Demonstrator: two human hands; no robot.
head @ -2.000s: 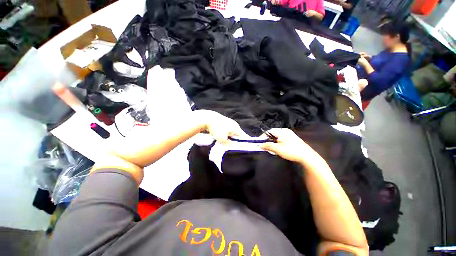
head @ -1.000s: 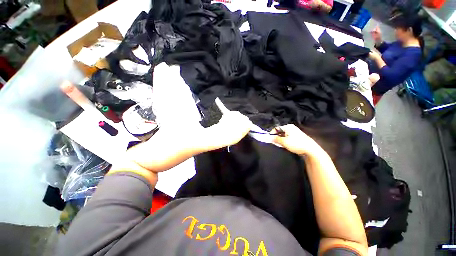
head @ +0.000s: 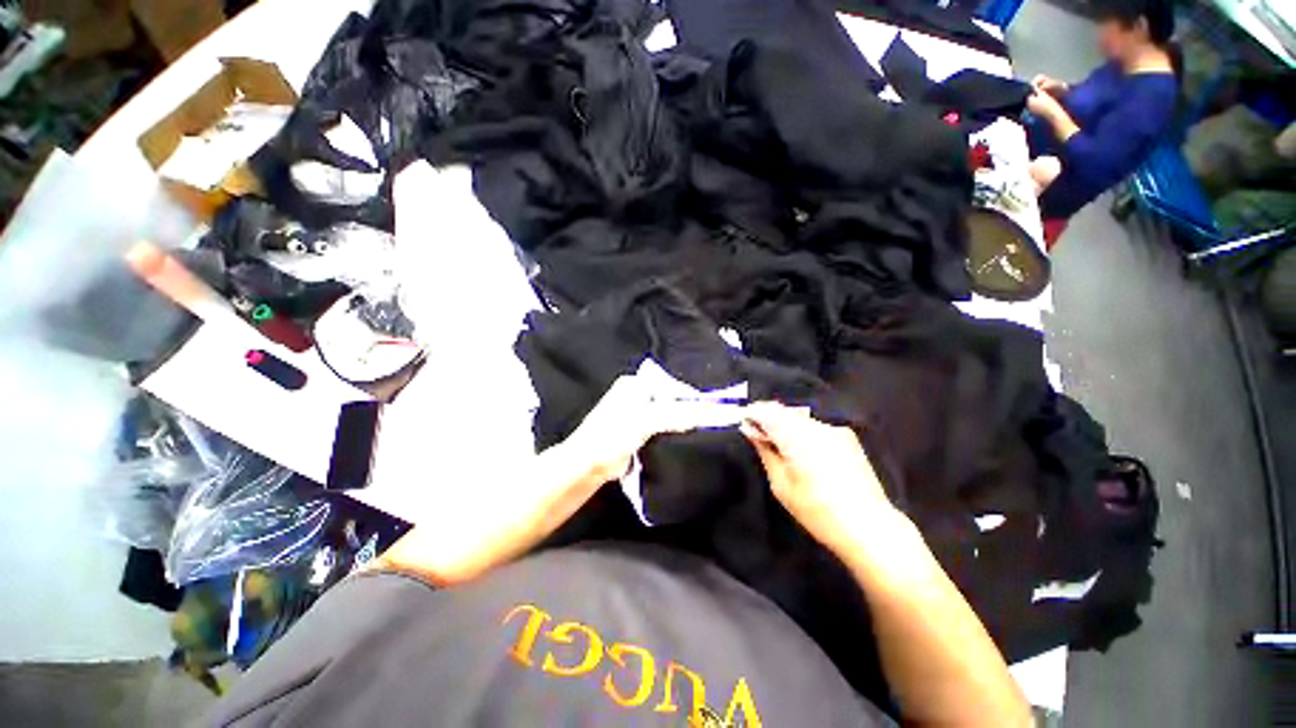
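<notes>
A black garment [head: 697, 498] lies in front of me, merging with a large black garment pile [head: 796, 185]. White backing [head: 640, 491] shows as a curved strip on the cloth just below my hands. My left hand [head: 647, 415] is overexposed and holds the cloth with its white backing. My right hand [head: 782, 434] is close beside it, fingers closed together at the edge of the same cloth. A thin dark line shows between the two hands. No snips can be made out in my right hand now.
At left on the white table [head: 476, 299] are a smartphone [head: 353, 444], a dark object with a pink end [head: 276, 370] and a round dish [head: 367, 341]. A cardboard box [head: 220, 135] is upper left. A dark round lid [head: 1006, 256] and a person [head: 1116, 114] are at right.
The left arm has lowered, uncovering the phone. My hands are closer together. The dark tool seen at my right fingers earlier no longer shows clearly. The black cloth has shifted around the hands.
</notes>
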